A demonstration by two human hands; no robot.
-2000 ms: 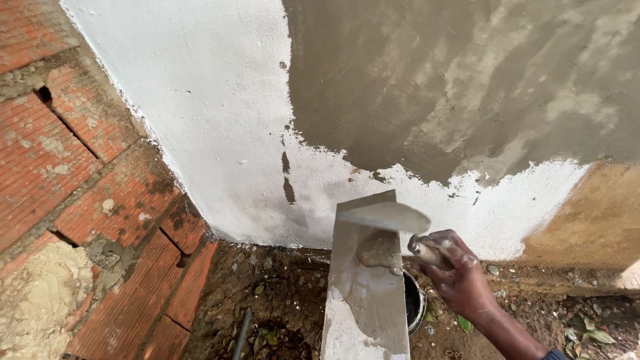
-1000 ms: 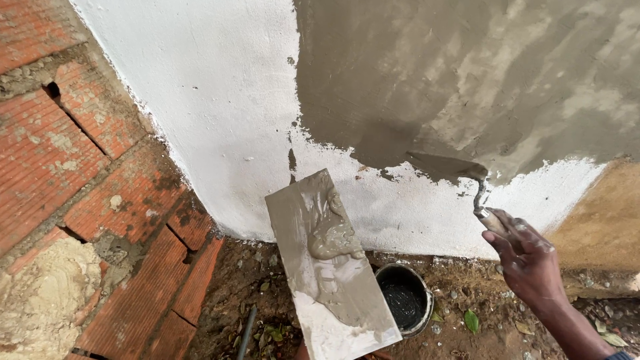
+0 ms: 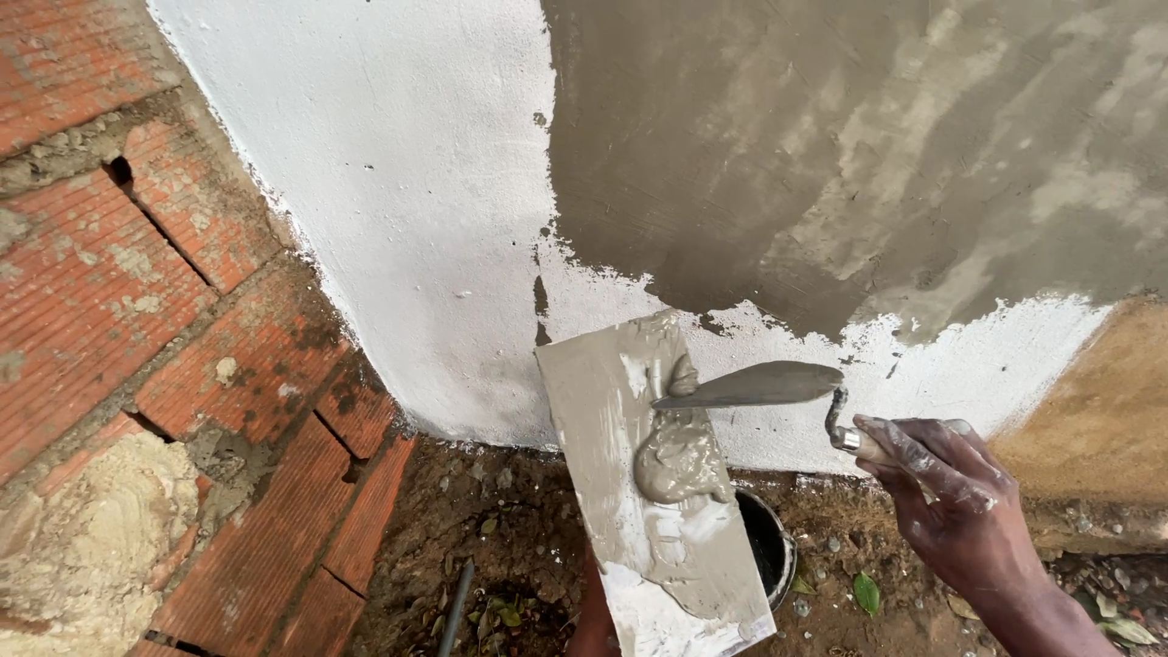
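My right hand [image 3: 949,493] grips the handle of a pointing trowel [image 3: 766,383]; the blade's tip touches wet grey mortar [image 3: 684,461] heaped on a flat rectangular board [image 3: 602,511]. The board tilts below the wall, its far edge close to the white surface. Beneath it, only a sliver of my left hand or forearm [image 3: 595,611] shows; its fingers are hidden by the board. Fresh grey plaster [image 3: 693,182] covers the upper right of the white wall [image 3: 420,201], with a ragged lower border.
A hollow red brick wall [image 3: 255,365] meets the white wall at the left, with a pale mortar lump [image 3: 91,538] at lower left. A black bucket [image 3: 787,557] stands partly behind the board. A thin rod [image 3: 456,607] and leaves [image 3: 865,593] lie on the soil.
The trowel has moved from the plaster's lower edge on the wall down and left to the mortar on the board. The board has shifted right and covers more of the bucket.
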